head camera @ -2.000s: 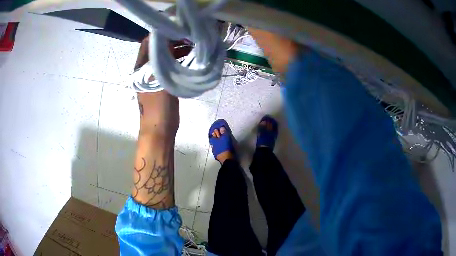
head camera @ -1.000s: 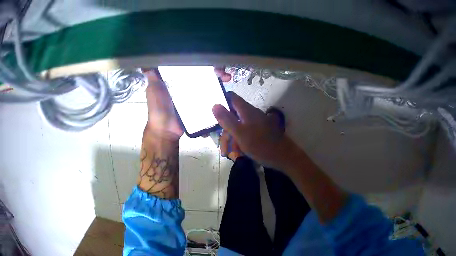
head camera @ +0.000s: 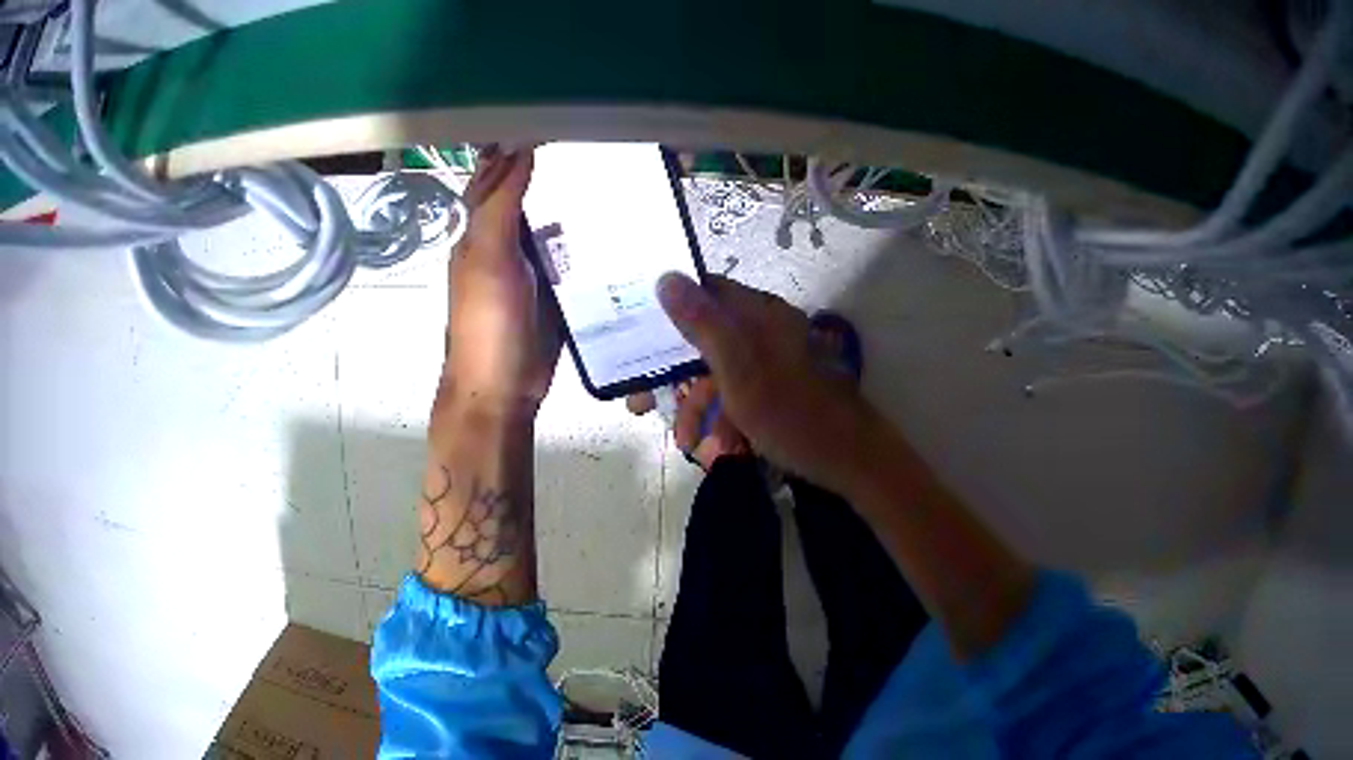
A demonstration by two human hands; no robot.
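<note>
A smartphone with a black edge and a bright white screen is held below the shelf edge, tilted a little. Faint marks show on its screen. Its top end is hidden behind the shelf edge. My left hand grips it along its left side; some of those fingers are hidden. My right hand is at its lower right corner, with the thumb on the screen and fingers below the bottom edge. A small white plug shows by those fingers under the phone; I cannot tell whether it is plugged in.
The rack shelf with a green strip crosses the top. A cable bundle hangs at the left and more white cables hang at the right. A cardboard box stands on the floor at lower left. My slippered feet and black trousers are below.
Two seconds ago no phone was visible and a cable bundle hung before my left hand. Since one second ago, the screen went from blank glare to showing faint marks, and the phone shifted slightly right.
</note>
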